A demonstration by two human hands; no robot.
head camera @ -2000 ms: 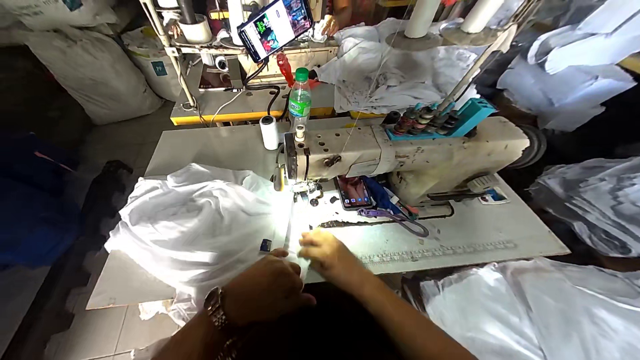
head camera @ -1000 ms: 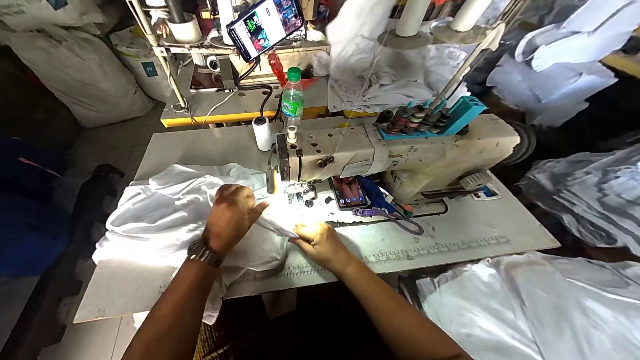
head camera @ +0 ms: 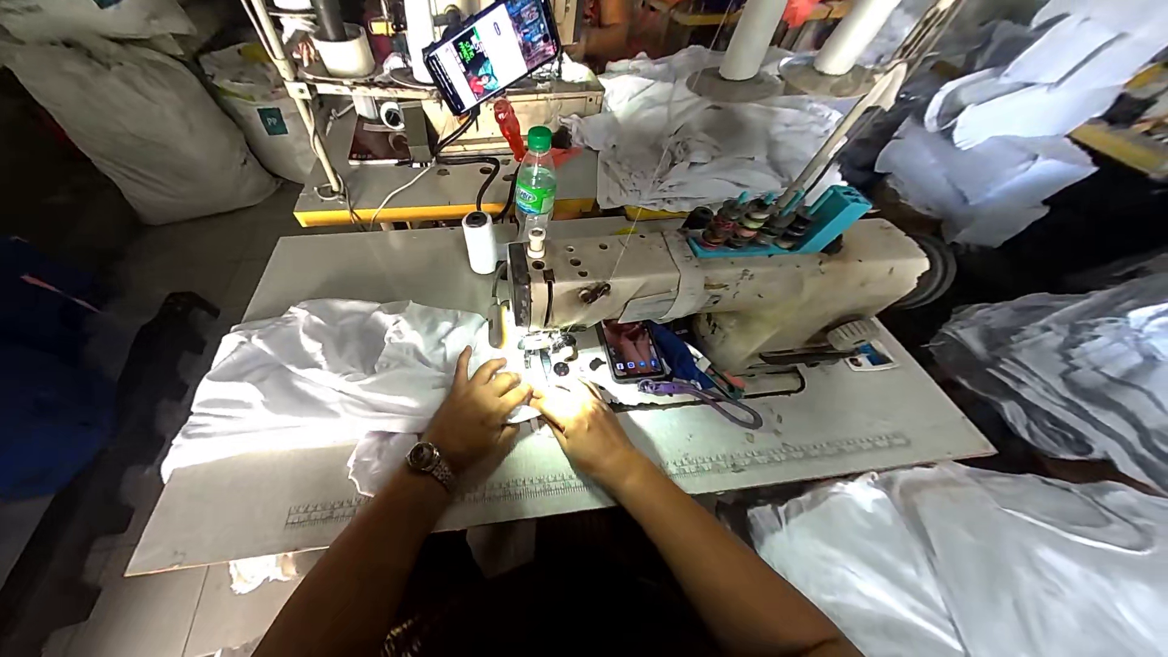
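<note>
White fabric [head camera: 338, 374] lies bunched on the table left of the industrial sewing machine [head camera: 620, 269], its right edge by the lit presser foot [head camera: 542, 345]. My left hand [head camera: 479, 406], with a watch on the wrist, rests on the fabric's right part, fingers spread. Close beside it, just in front of the presser foot, my right hand [head camera: 584, 424] has its fingers bent down at the fabric's edge; glare hides whether they pinch it. Right of the needle area lie a smartphone [head camera: 631, 350] and a purple strap [head camera: 680, 391].
A green-capped plastic bottle [head camera: 537, 187] and a white thread cone [head camera: 480, 243] stand behind the machine head. A teal rack [head camera: 835, 219] of bobbins sits on top. Another phone [head camera: 493, 55] is mounted behind. White cloth piles [head camera: 967, 547] lie at the right.
My left hand has moved from the middle of the fabric toward the presser foot, beside my right hand. Two seconds ago both hands were nearer the table's front edge, and the fabric lay more bunched.
</note>
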